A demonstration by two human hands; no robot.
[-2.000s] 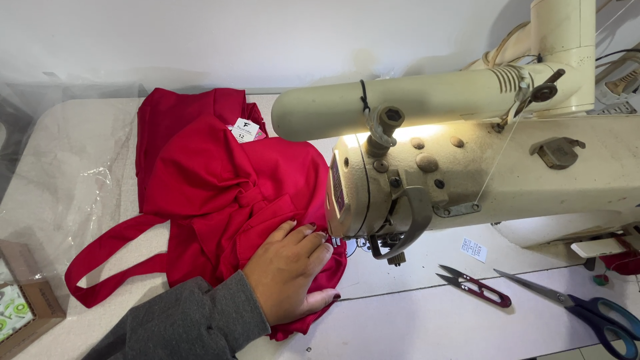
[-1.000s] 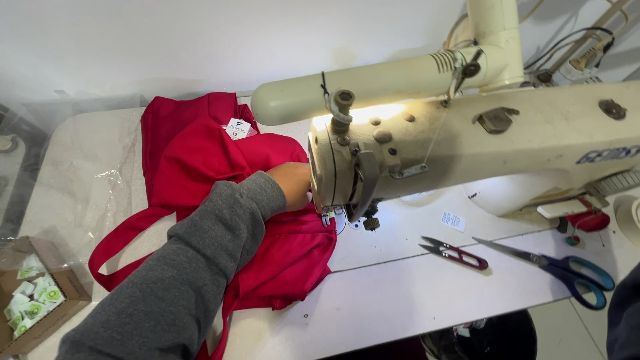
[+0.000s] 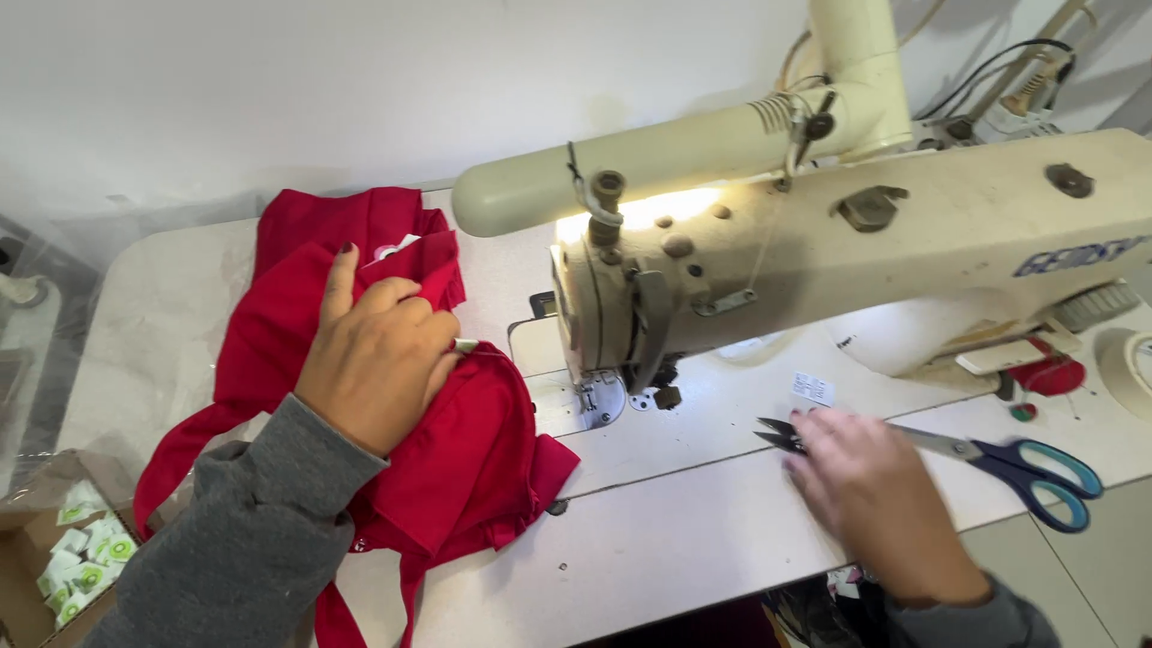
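A red fabric garment point(image 3: 468, 450) with straps lies on the table left of an industrial sewing machine point(image 3: 720, 261), apart from its presser foot point(image 3: 589, 400). My left hand point(image 3: 378, 360) is closed on the garment's upper part, its index finger stretched toward the back. A white tag point(image 3: 396, 245) and a small pale label point(image 3: 465, 345) show on the cloth. At the right, my right hand point(image 3: 864, 486) is over the thread snips point(image 3: 779, 434), fingers around them; only the blades show. Beside it lies a small printed white label point(image 3: 814, 388).
Large scissors with blue handles point(image 3: 999, 459) lie right of my right hand. A cardboard box point(image 3: 27, 558) of small green-and-white labels stands at the lower left. A lamp point(image 3: 630, 171) is above the machine. A red pincushion point(image 3: 1048, 373) and a roll of tape point(image 3: 1129, 369) are at the right.
The garment has moved left, away from the needle area. My left hand has come out from behind the machine head. My right hand has come into view and onto the snips.
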